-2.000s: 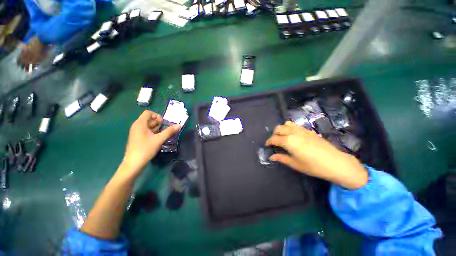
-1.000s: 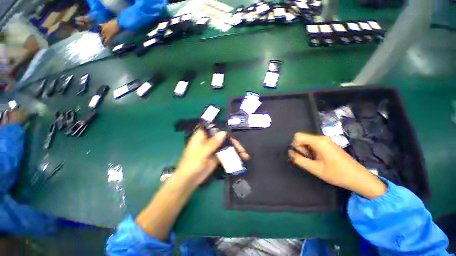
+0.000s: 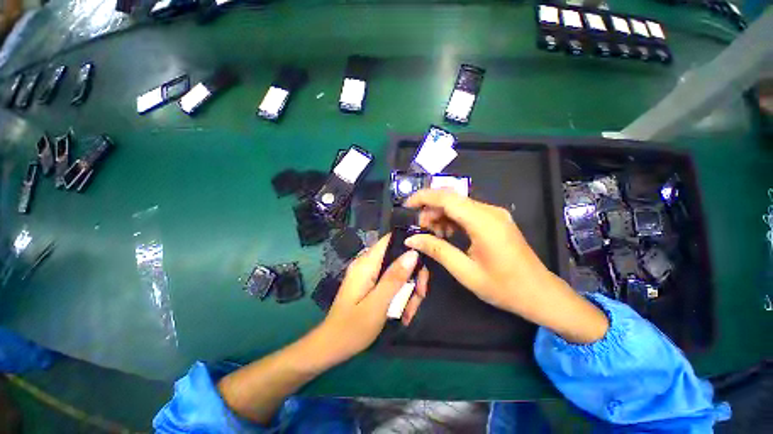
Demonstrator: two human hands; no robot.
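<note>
My left hand (image 3: 369,292) holds a phone body (image 3: 401,300) upright at the tray's left edge; its white part shows below the fingers. My right hand (image 3: 479,254) holds a small square dark part (image 3: 407,219) by thumb and fingers at the phone's upper end. Whether the part touches the phone is hard to tell. The black parts tray (image 3: 555,203) lies under and right of my hands; its narrow right compartment holds many square parts (image 3: 623,225). Another phone body (image 3: 408,186) and a white panel (image 3: 436,151) lie at its upper left.
A loose pile of dark squares (image 3: 315,222) and a phone (image 3: 345,176) lie left of the tray. Phones (image 3: 274,100) are spaced along the green surface (image 3: 203,178) beyond. A phone rack (image 3: 603,34) stands far right, near a grey post (image 3: 695,85). A clear strip (image 3: 154,275) lies left.
Both hands have come together over the tray's left side. The right hand has brought the dark part to the phone's upper end. The view has shifted, showing more loose squares left of the tray.
</note>
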